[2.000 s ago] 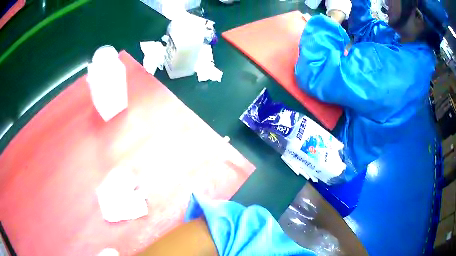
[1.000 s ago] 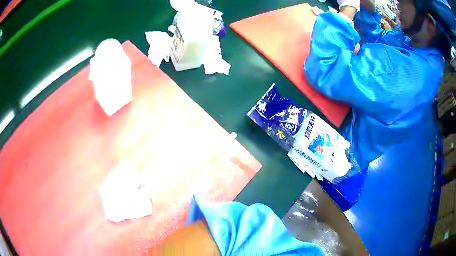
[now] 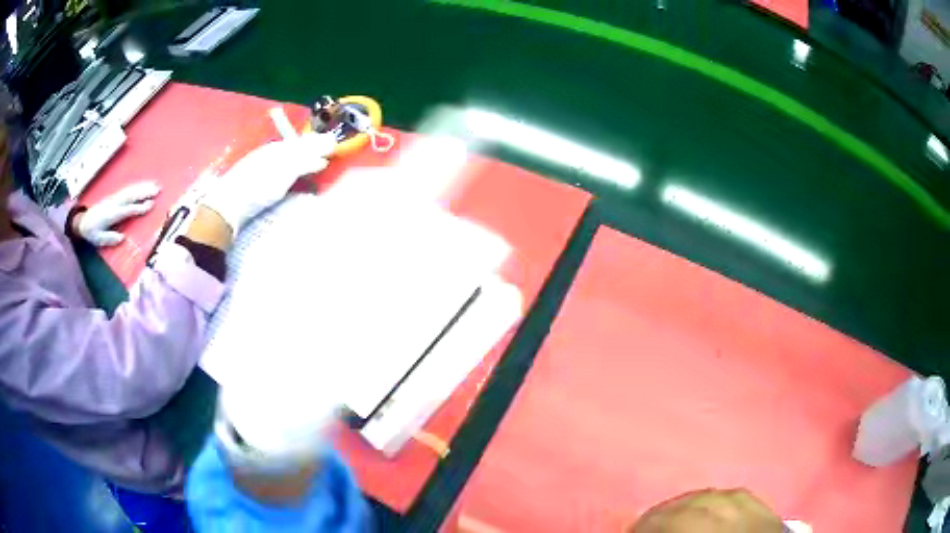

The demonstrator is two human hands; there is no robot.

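My left hand (image 3: 276,416), in a white glove and a blue sleeve, is at lower left against overexposed white sheets or boxes (image 3: 365,271). Glare and blur hide its fingers and any grip. A white box-like piece with a dark line along it (image 3: 448,359) lies at the right side of this white area on a red mat. My bare right hand (image 3: 710,514) is cut off by the bottom edge, over the right red mat (image 3: 688,364). Its fingers are hidden. A small white bit (image 3: 797,527) shows beside it.
A translucent white bottle (image 3: 888,425) stands at the right mat's edge, with another white item beside it. At left, a person in a pink smock (image 3: 94,364) reaches white-gloved hands over the mat near a yellow tape roll (image 3: 365,115). Grey-white flat pieces (image 3: 99,125) lie beyond.
The view has swung left, bringing in my gloved left hand, the white pile and the pink-smocked person. The blue-smocked person and the blue and white pack have left view.
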